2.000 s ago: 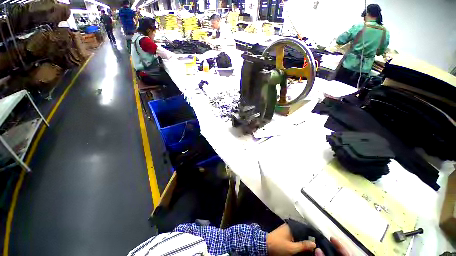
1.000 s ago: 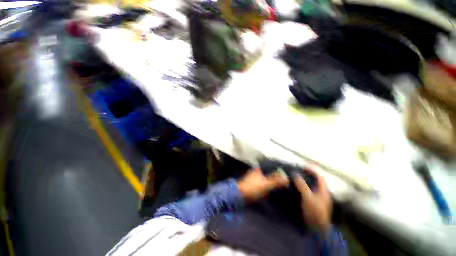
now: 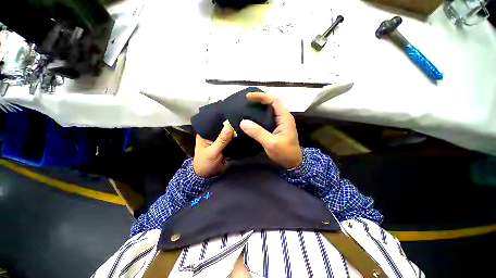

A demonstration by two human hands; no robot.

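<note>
A black bag panel [image 3: 240, 106] is held between both hands above the lap, in front of the table edge. It looks bent or folded. My left hand [image 3: 211, 153] grips its lower left part, with the thumb beside a small gold-coloured fitting [image 3: 230, 128]. My right hand [image 3: 278, 134] grips its right side, fingers at the top and thumb on the face. The fingers behind the panel are hidden. The work board [image 3: 261, 82] lies on the table just beyond the hands, with a dark rod tool with a square metal head [image 3: 320, 42] on it.
A hammer with a blue handle [image 3: 419, 58] lies at the right, near a glass jar [image 3: 469, 11]. A dark machine [image 3: 73, 32] and shiny bits [image 3: 41, 73] are at the left. Blue crates [image 3: 68, 142] stand below the table. A dark apron [image 3: 245, 198] covers the lap.
The view has swung right and down, so the aisle workers and large wheel are out of view. Both hands now show fully, still holding the black panel.
</note>
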